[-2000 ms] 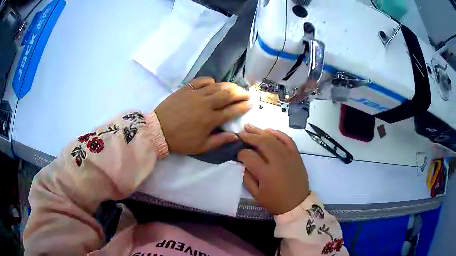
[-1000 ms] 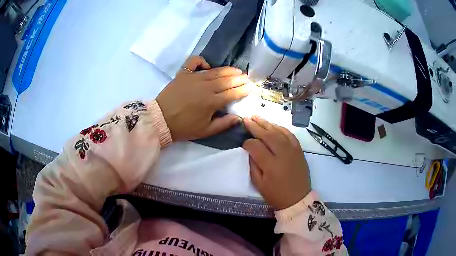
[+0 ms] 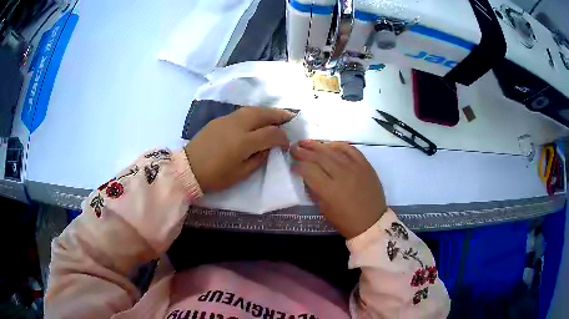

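White pocket cloth (image 3: 265, 184) lies in front of the sewing machine, bunched into folds between my hands. A dark grey strip (image 3: 209, 117) lies across it, its right part under my left hand (image 3: 243, 146). My left hand's fingers pinch the white cloth near its fold. My right hand (image 3: 340, 184) has its fingertips on the same cloth, just right of the fold. Both hands are left of and nearer than the needle area (image 3: 321, 65). A dark grey garment panel (image 3: 259, 37) lies behind, beside more white cloth.
The machine head (image 3: 405, 37) stands at the back right. Black thread snips (image 3: 405, 132) lie right of my right hand, with a dark red-edged block (image 3: 435, 98) behind them. Yellow-orange handles (image 3: 549, 165) are at the far right. A measuring tape (image 3: 268, 219) runs along the front edge.
My hands and the cloth have moved away from the needle. The white cloth is now folded up between my fingers, and the dark strip shows left of my left hand. The view has shifted.
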